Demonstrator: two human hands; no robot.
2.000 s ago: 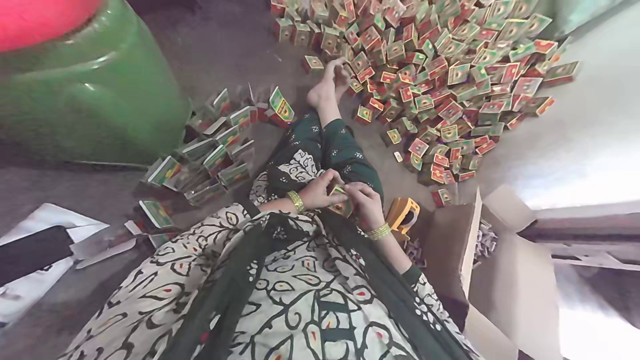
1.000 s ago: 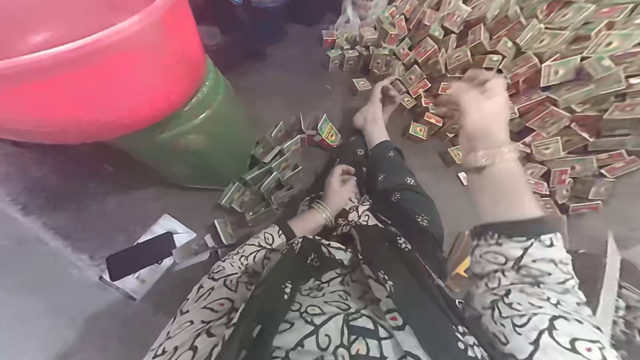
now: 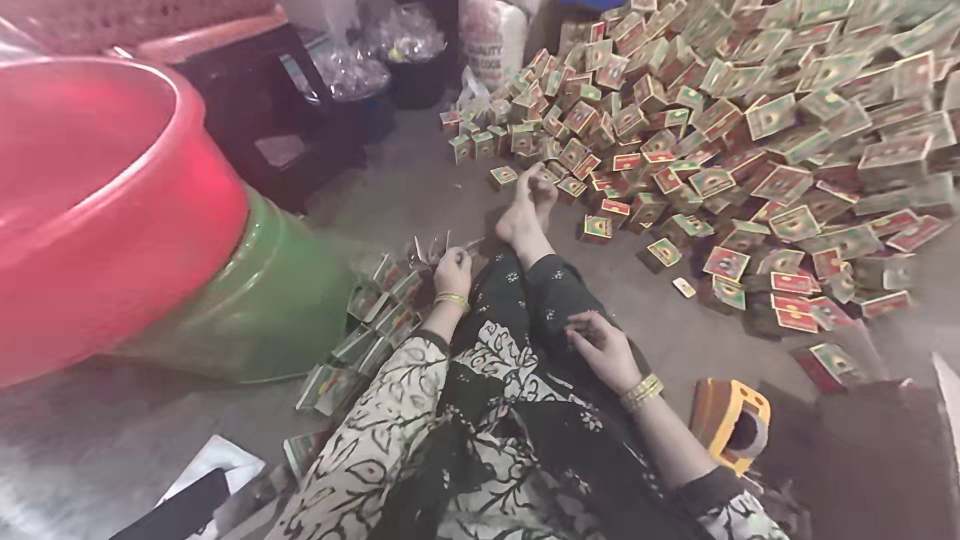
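My left hand (image 3: 453, 271) reaches to the far end of rows of small flat printed packets (image 3: 386, 311) on the floor at my left. Its fingers are bent at a packet there; whether they grip it cannot be made out. Above my crossed legs, my right hand (image 3: 604, 346) hangs with its fingers apart and slightly curled, and nothing shows in it. A large heap of small printed boxes (image 3: 705, 184) in red, green and yellow lies beyond my feet and to the right.
A pink tub (image 3: 191, 142) sits on a green plastic drum (image 3: 285, 300) at left. An orange tape dispenser (image 3: 731, 424) lies right, beside a brown cardboard surface (image 3: 877, 457). A black phone (image 3: 184, 506) rests on something white. Farther back stand a white sack (image 3: 491, 41) and containers with clear plastic bags (image 3: 409, 37).
My right hand has come back from the heap of boxes to above my legs. My left hand has moved from my lap to the packets at left. The view has shifted.
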